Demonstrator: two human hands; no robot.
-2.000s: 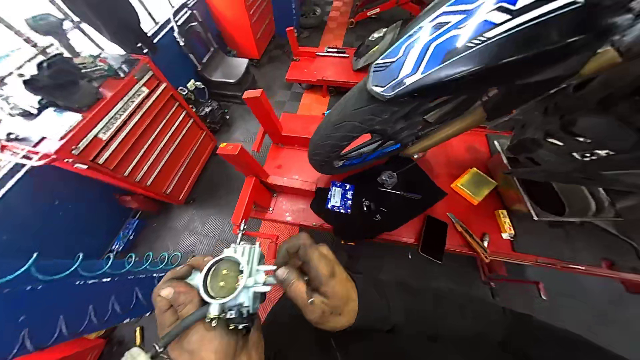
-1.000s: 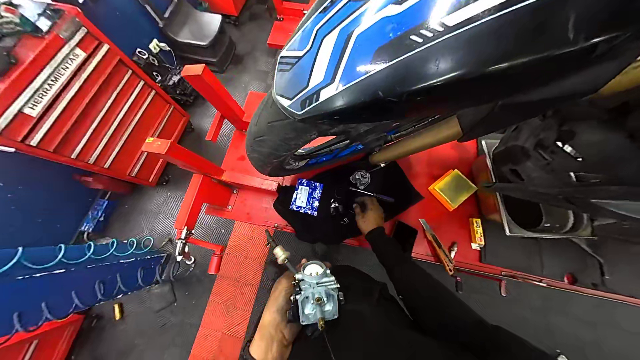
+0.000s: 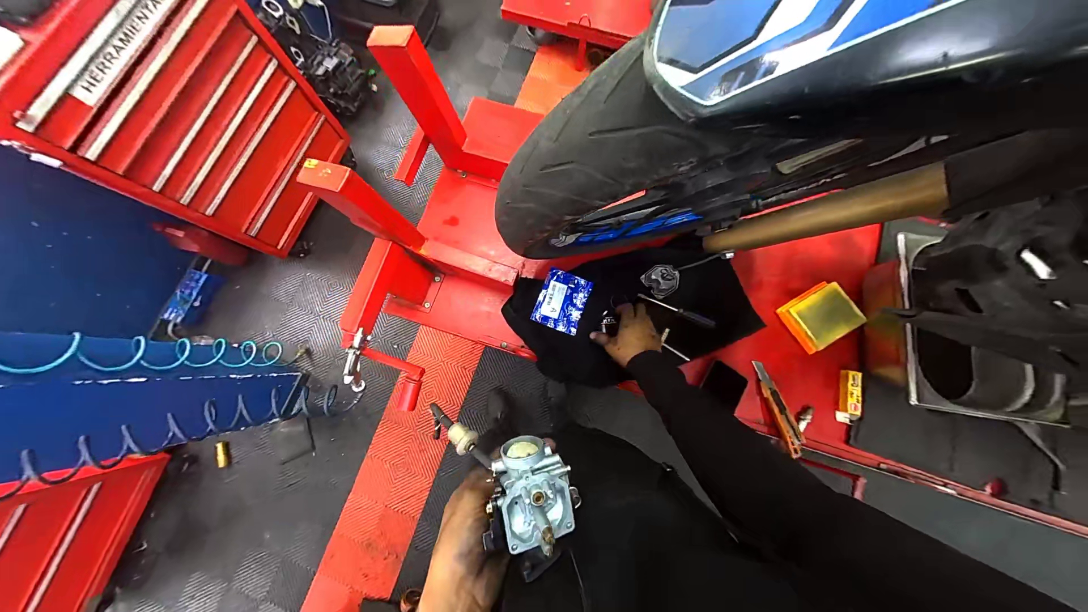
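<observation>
My left hand (image 3: 467,535) holds a metal carburetor (image 3: 537,501), its open underside facing up, with a hose and an inline fuel filter (image 3: 462,437) beside it. Out over the red lift, my right hand (image 3: 631,336) reaches down to a black cloth (image 3: 561,361), fingers at a small metal part (image 3: 609,321); whether they grip it cannot be told. A blue packet (image 3: 562,302) lies left of that hand. Close by on the cloth are a screwdriver (image 3: 693,317), a metal cover (image 3: 660,280) and a thin rod.
The motorcycle's front tire (image 3: 586,161) stands over the red lift (image 3: 476,221). To the right lie a yellow air filter (image 3: 821,318), an orange utility knife (image 3: 780,412), a small yellow box (image 3: 849,395) and a dark phone-like object (image 3: 724,385). A red tool cabinet (image 3: 187,110) stands left.
My right hand has left the carburetor, where it was two seconds ago, and is down at the cloth. The carburetor stays in my left hand, turned to show its underside. The view has shifted.
</observation>
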